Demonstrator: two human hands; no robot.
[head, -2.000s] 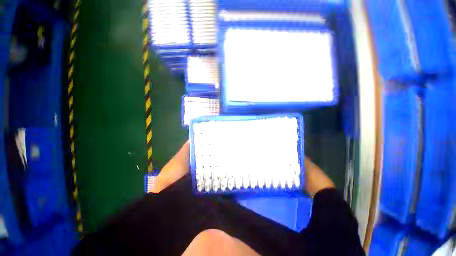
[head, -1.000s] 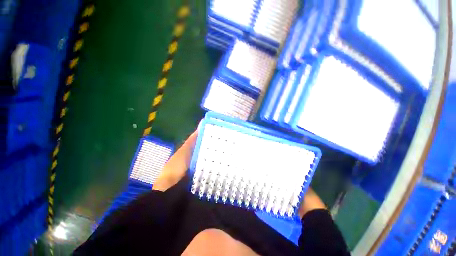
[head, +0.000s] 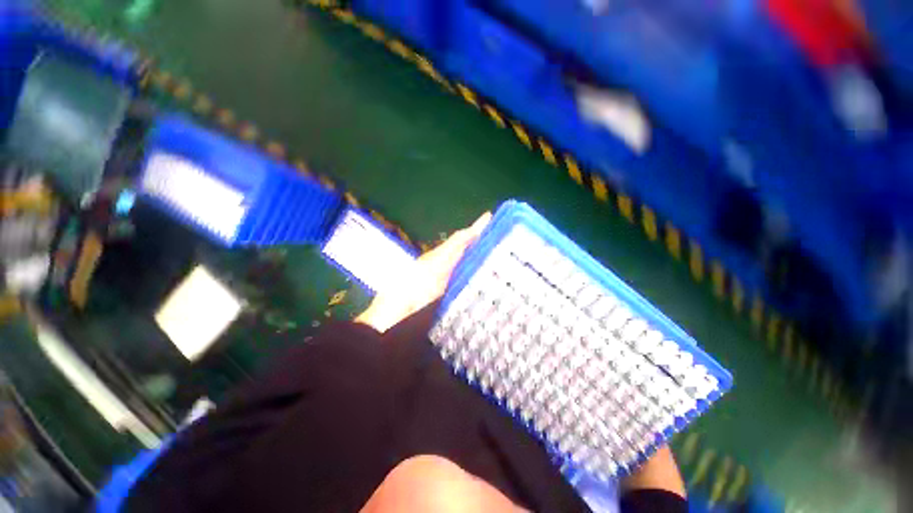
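Note:
A blue plastic tray [head: 707,353] filled with rows of white power adapters [head: 571,351] is held in front of my body, tilted in the view. My left hand [head: 425,276] grips its left end; the fingertips are hidden at or under the rim. My right hand [head: 656,475] is at the lower right end, mostly hidden by the tray, with part of the hand and wrist showing.
A stack of blue trays [head: 290,205] with white adapters stands at the left, with another filled tray [head: 368,250] beside it. A pale square seat or board [head: 199,313] is at left. Green floor [head: 440,150] has yellow-black tape. Blurred blue containers line the upper right.
The view has swung round; the tray stacks and the bench edge at right have left the picture, and a tray stack at left has come in. Both hands still hold the tray.

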